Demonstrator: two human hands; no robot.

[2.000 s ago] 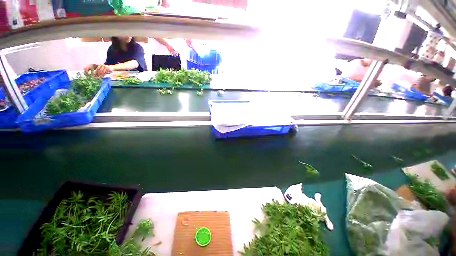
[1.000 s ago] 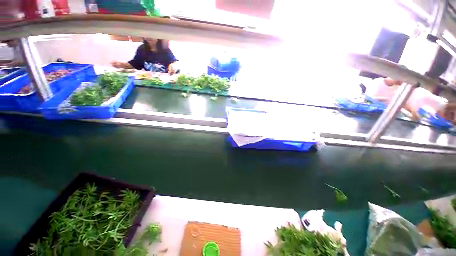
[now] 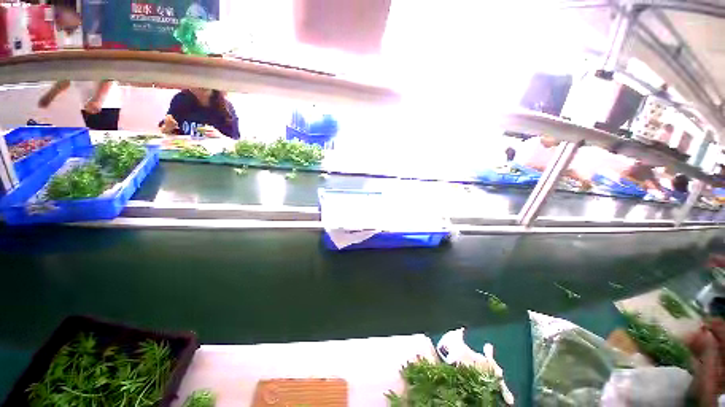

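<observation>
Neither of my hands is in the picture. Nearest in front of me lies a white work sheet [image 3: 374, 354], its lower part cut off by the bottom edge. A tan cardboard pad [image 3: 300, 393] lies on it. A leaf pile [image 3: 449, 385] is on its right part, and a small green sprig [image 3: 199, 398] is at its left. A black tray [image 3: 184, 350] at the left holds stemmed branches [image 3: 103, 370]. A white bottle [image 3: 457, 350] lies behind the leaf pile. The green cap is not visible.
A dark green belt [image 3: 238, 278] runs across, with stray sprigs [image 3: 494, 302]. A clear bag of foliage [image 3: 564, 358] stands at right. Blue crates [image 3: 385, 239] sit on the rail, one holding foliage at left [image 3: 119, 199]. A person [image 3: 199, 111] sits across the belt. An overhead shelf [image 3: 199, 73] spans above.
The view has tilted up and swung, so the worktop sits lower in the picture. The green cap, seen earlier on the cardboard, is out of view. No hand has appeared at my workplace.
</observation>
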